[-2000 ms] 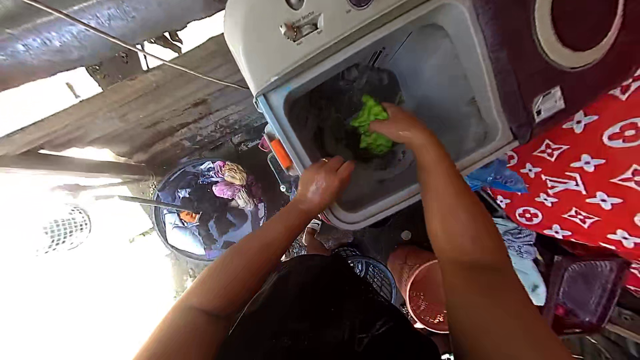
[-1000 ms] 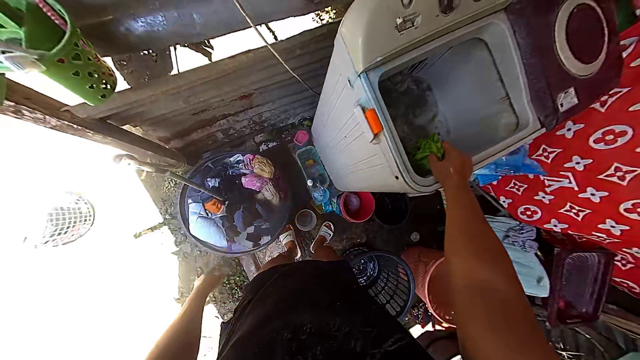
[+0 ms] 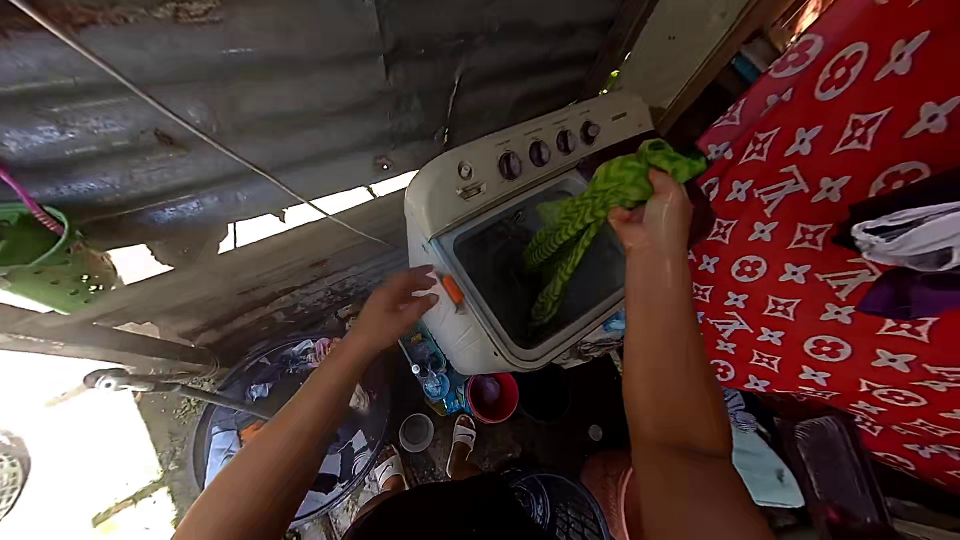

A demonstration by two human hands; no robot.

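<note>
Wet green patterned cloth is gripped in my right hand, raised at the right side of a twin-tub washing machine. Its lower end hangs into the wash tub, where dark water or laundry shows only dimly. My left hand holds nothing; its fingers are apart near the orange clip on the machine's left rim. Several control knobs line the machine's top panel.
A large black basin of laundry stands lower left. Below the machine are a pink bucket and a small round container. A plastic basket is at my feet. Red patterned fabric hangs at right; a green basket hangs at left.
The green cloth, low in the tub before, is now lifted and stretched out in my right hand. My left hand has come up to the machine's left side. The view has shifted.
</note>
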